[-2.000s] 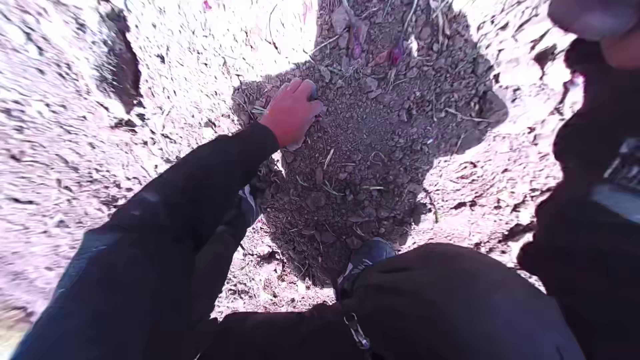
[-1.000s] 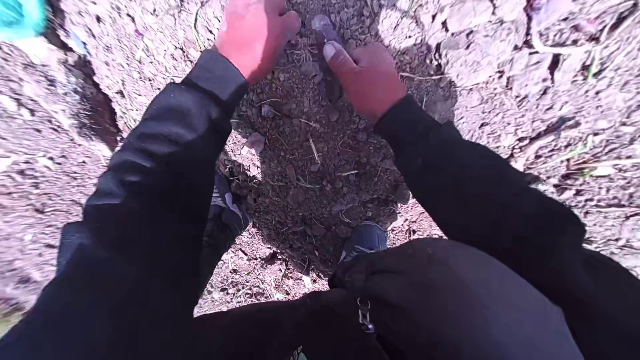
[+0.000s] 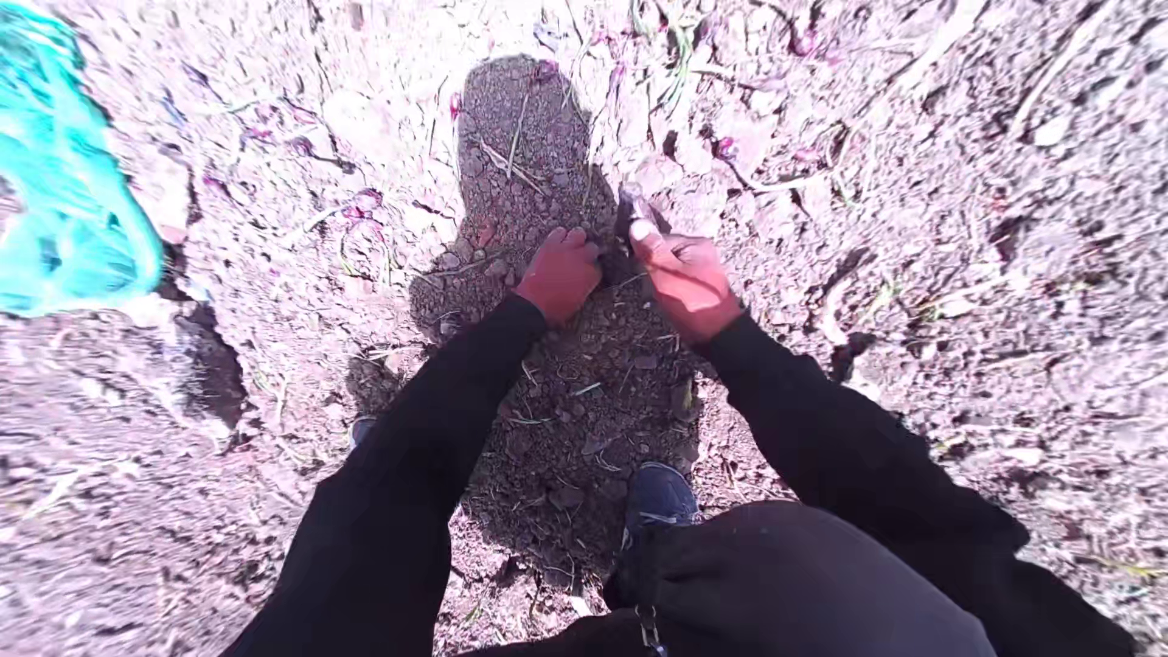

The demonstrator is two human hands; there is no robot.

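Observation:
Low over the shaded, cloddy soil (image 3: 584, 392), my left hand (image 3: 561, 274) has its fingers curled down toward the ground; whether something is in them is hidden. Just to its right, my right hand (image 3: 684, 278) grips a short dark tool (image 3: 628, 205), with the thumb along its top end. The tool's lower part is in shadow, so its kind cannot be told. Both hands are close together, a small gap between them. Dry stalks (image 3: 511, 166) lie on the soil beyond my left hand.
A turquoise mesh or plastic sack (image 3: 68, 182) lies at the upper left. Small purplish-red bulbs, probably onions (image 3: 363, 205), and dry roots are scattered on the sunlit ground. A dark hollow (image 3: 214, 365) is at the left. My shoe (image 3: 661, 493) stands on the soil below my hands.
Two seconds ago my right hand was at the upper right edge; it has come in beside my left. More of the turquoise sack shows as the view has shifted.

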